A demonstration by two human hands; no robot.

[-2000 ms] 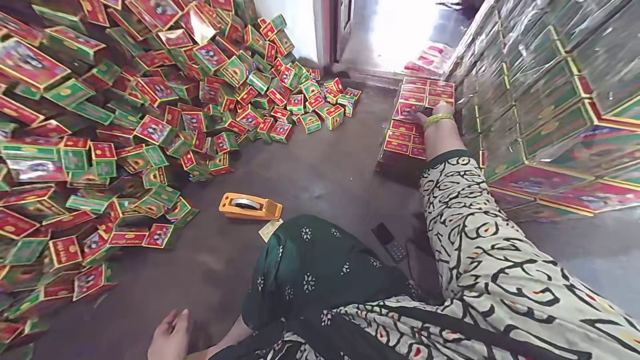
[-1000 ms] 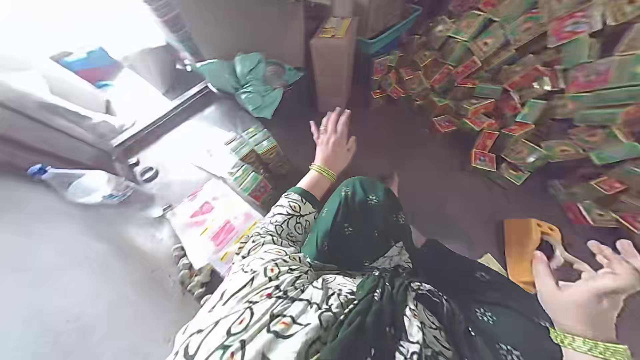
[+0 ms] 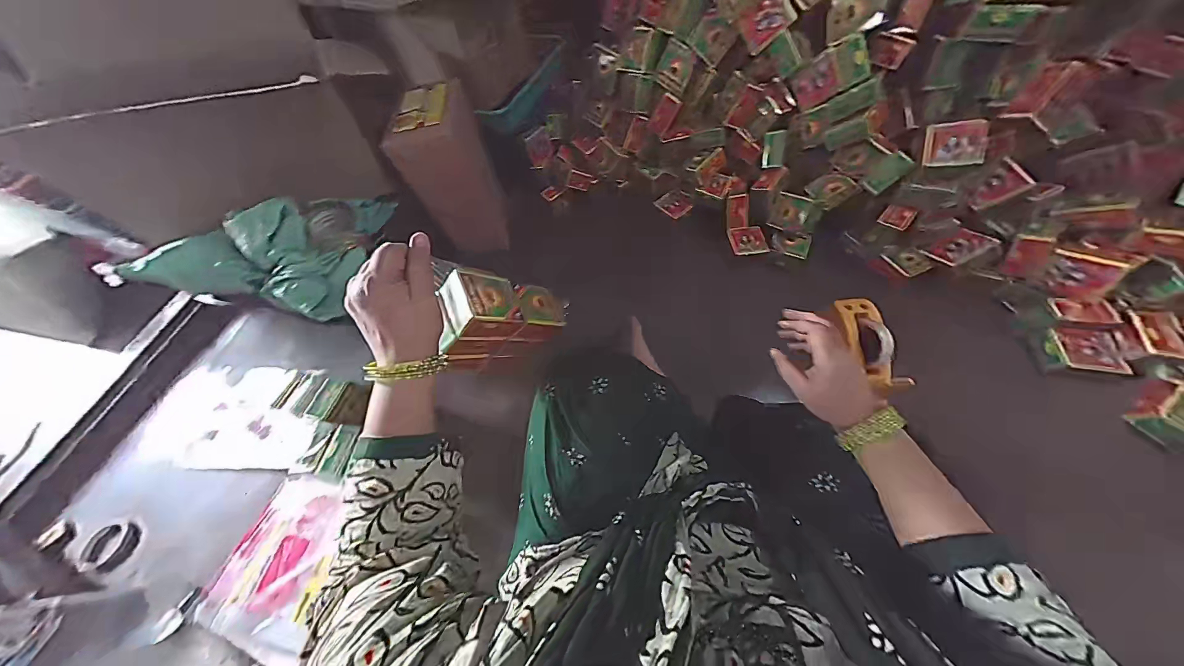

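Observation:
My left hand [image 3: 398,301] is raised with curled fingers at the left end of a block of small red, green and gold boxes [image 3: 499,319]; whether the fingers grip it cannot be told. On the right, my right hand [image 3: 823,370] is empty, fingers apart, just left of an orange tape dispenser [image 3: 851,333] with a roll of tape. Many loose small printed boxes [image 3: 749,240] lie heaped across the floor at the top and right.
A tall carton [image 3: 449,185] stands ahead beside a blue-green crate [image 3: 527,97]. Left of it lies a knotted green plastic bag [image 3: 287,259]. More small boxes [image 3: 324,398], printed sheets [image 3: 277,555] and a dark ring [image 3: 111,546] are at the lower left.
The view has swung from the wall of wrapped boxes to the carton and bag. My left hand's spread fingers have curled since a second ago, and a block of boxes now shows beside it.

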